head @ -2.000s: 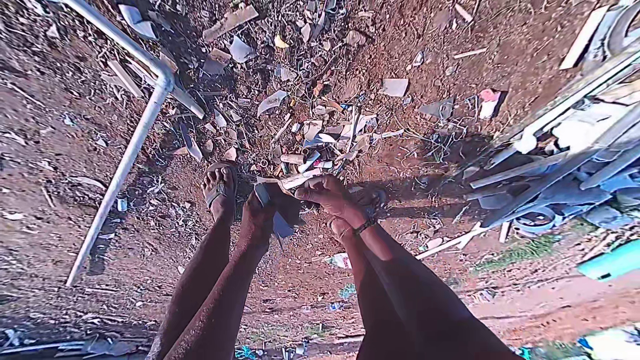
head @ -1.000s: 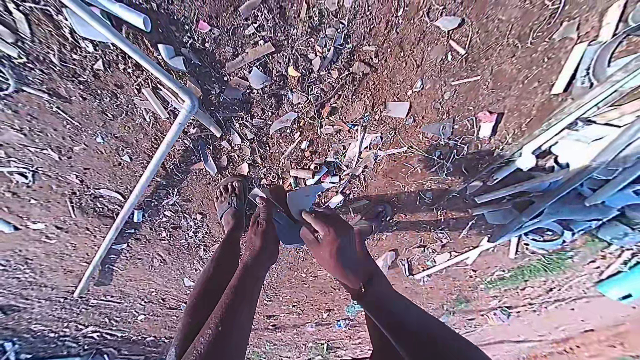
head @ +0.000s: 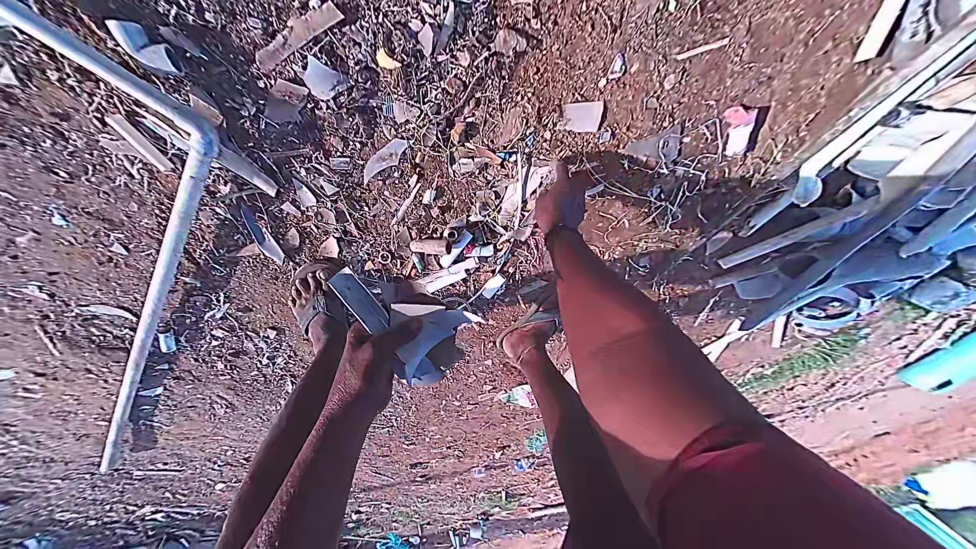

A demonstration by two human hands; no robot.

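Note:
My left hand (head: 379, 352) is closed around several flat, pale broken pieces (head: 431, 339), just above the ground between my sandalled feet. One long narrow piece (head: 357, 299) sticks up beside the thumb. My right hand (head: 560, 200) is stretched out over the litter at the upper middle, beside a crumpled whitish scrap (head: 520, 197); its fingertips are partly hidden, and I cannot tell whether it grips anything. Between the hands lie short tube pieces (head: 431, 246) and white fragments (head: 457, 274) on the soil.
A bent pale pipe (head: 171, 252) runs down the left side. At the right lies a heap of boards, plastic scraps and a ring-shaped part (head: 827, 309). A teal object (head: 942, 370) is at the right edge. Flat shards and twigs are scattered over the brown soil.
My right hand has left the pieces at my left hand and reached forward and to the right over the litter. My left hand still holds flat pieces.

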